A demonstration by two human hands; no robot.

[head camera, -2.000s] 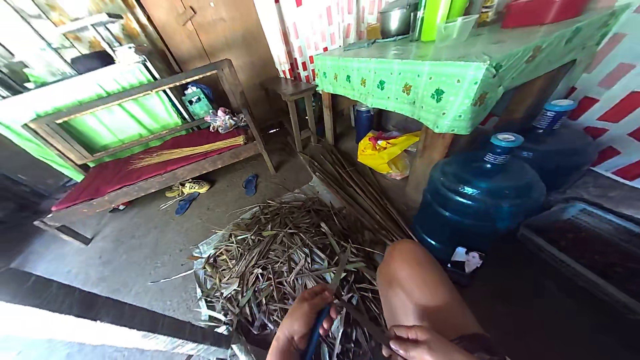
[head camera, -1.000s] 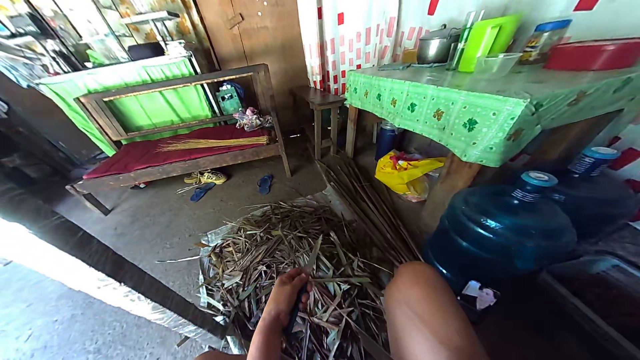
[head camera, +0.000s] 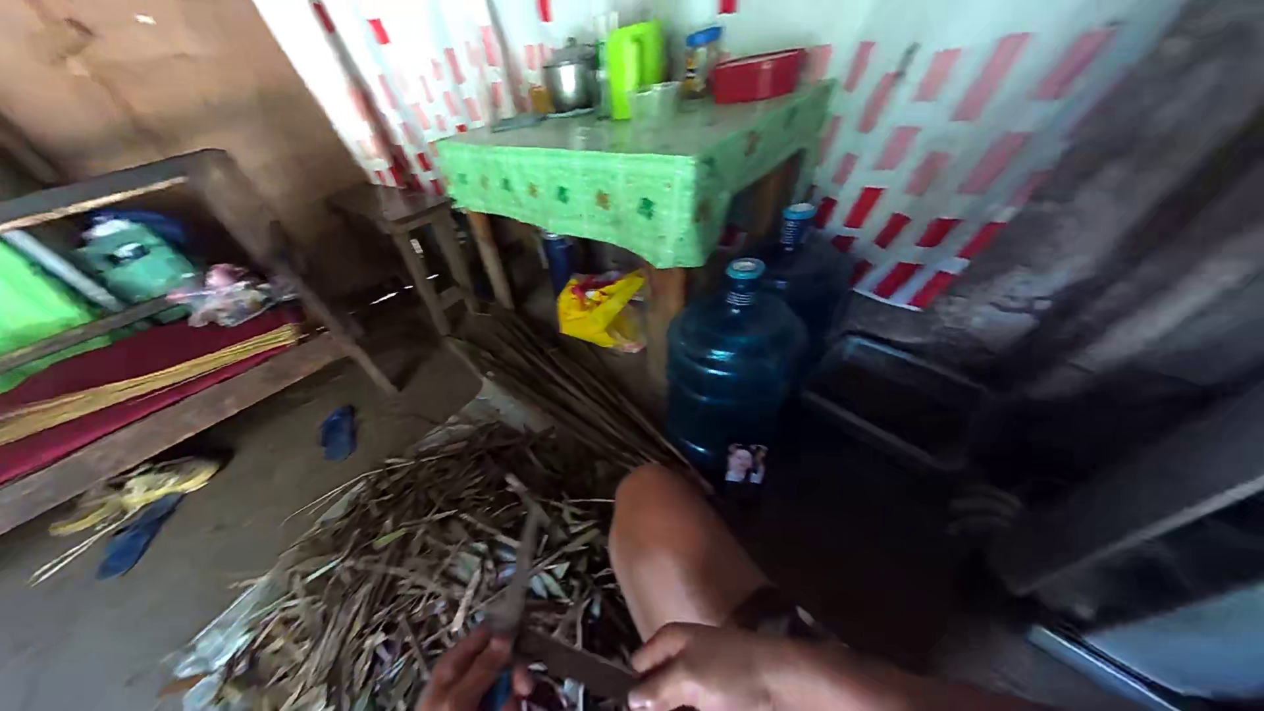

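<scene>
At the bottom centre, my left hand is closed around a blue handle; a knife-like blade rises from beside its fingers, blurred. My right hand grips one end of a dark flat strip, perhaps leaf, which reaches across to the base of the blade. Beneath both hands lies a heap of dry leaf strips and scraps, spread on a plastic sheet. A bundle of long dark leaf stalks runs from behind the heap toward the stool. My bare knee is bent just above the right hand.
Blue water jugs stand right of the table with a green cloth. A yellow plastic bag lies under it. A wooden bench holding pale sticks is at the left, with slippers on the floor. A dark tray sits at right.
The view has swung right. My right hand, out of sight one second ago, is visible again with the dark strip. The blade now points up from my left hand.
</scene>
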